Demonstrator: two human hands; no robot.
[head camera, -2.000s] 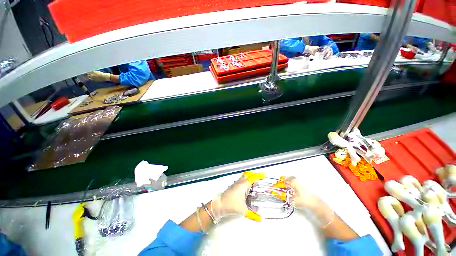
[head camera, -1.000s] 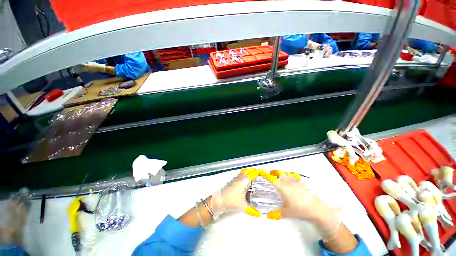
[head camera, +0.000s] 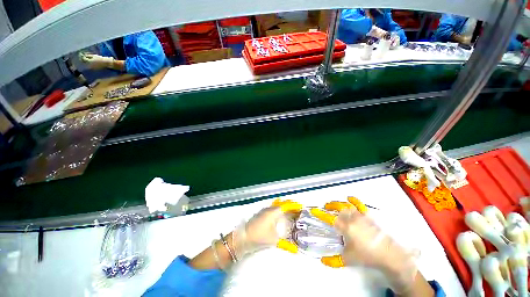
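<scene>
A shiny, silvery rounded part (head camera: 315, 235), clear or wrapped in film, is held between my two hands just above the white bench. My left hand (head camera: 264, 231), in a thin whitish glove with yellow-orange finger cots, grips its left side. My right hand (head camera: 366, 241), gloved the same way, grips its right side, with fingers over the top and one below. A thin dark tip sticks out past my right fingers. The underside of the part and what exactly it is cannot be told. A white round blur covers the bottom centre.
A clear bag of small parts (head camera: 123, 246), a dark stick (head camera: 40, 243) and a crumpled wipe (head camera: 164, 196) lie left. A red tray (head camera: 491, 180) with cream-white housings and orange finger cots (head camera: 440, 197) is right. Beyond are the green belt (head camera: 261, 145), a metal post (head camera: 477, 75) and blue-sleeved people.
The silvery part has turned in my hands, and my right fingers have shifted over it. The yellow-handled tool at left is gone, as is another person's hand there. The view has shifted slightly.
</scene>
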